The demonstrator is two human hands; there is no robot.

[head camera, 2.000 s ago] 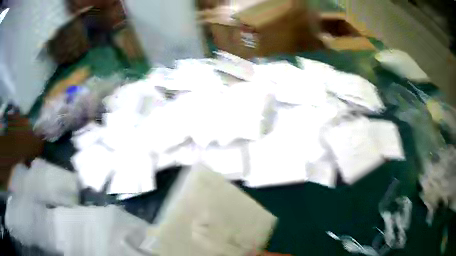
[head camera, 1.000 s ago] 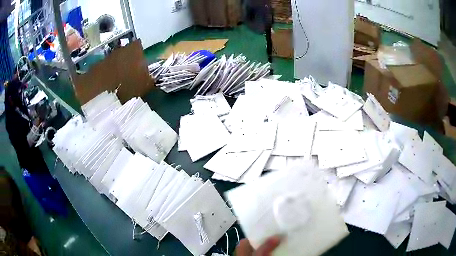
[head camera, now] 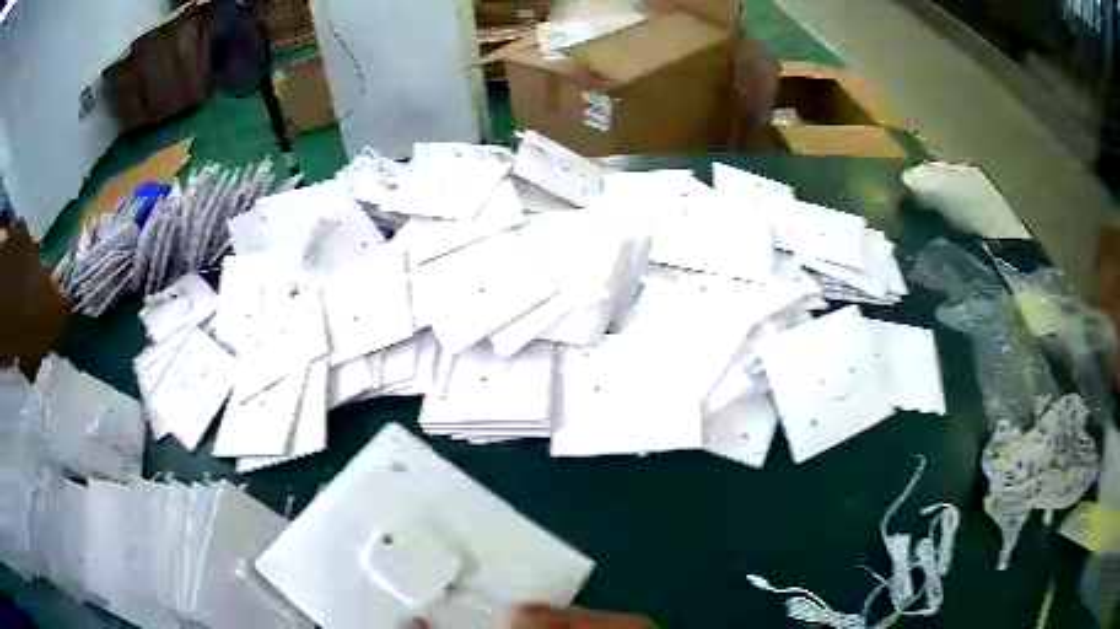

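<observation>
A white square panel [head camera: 491,528] with a raised rounded centre housing [head camera: 414,563] is tilted, housing side up, at the bottom left of centre. My right hand [head camera: 580,618] shows only as fingers at the bottom edge, on the panel's lower right side, holding it; the rest is cut off. A small fingertip shows below the housing; it may be my left hand [head camera: 421,623], but this is unclear. White leads [head camera: 915,565] lie in a loose tangle on the dark green table at the lower right.
A large heap of loose white panels [head camera: 485,283] spans the middle. Upright stacked panels [head camera: 160,541] stand at the lower left, more [head camera: 203,227] at the back left. A patterned cloth [head camera: 1038,467] and clear plastic bags [head camera: 983,307] lie at the right. An open carton [head camera: 553,98] stands beyond.
The view has swung right, bringing the leads and cloth back into sight. The held panel now appears lower and further left, with its housing seen more clearly.
</observation>
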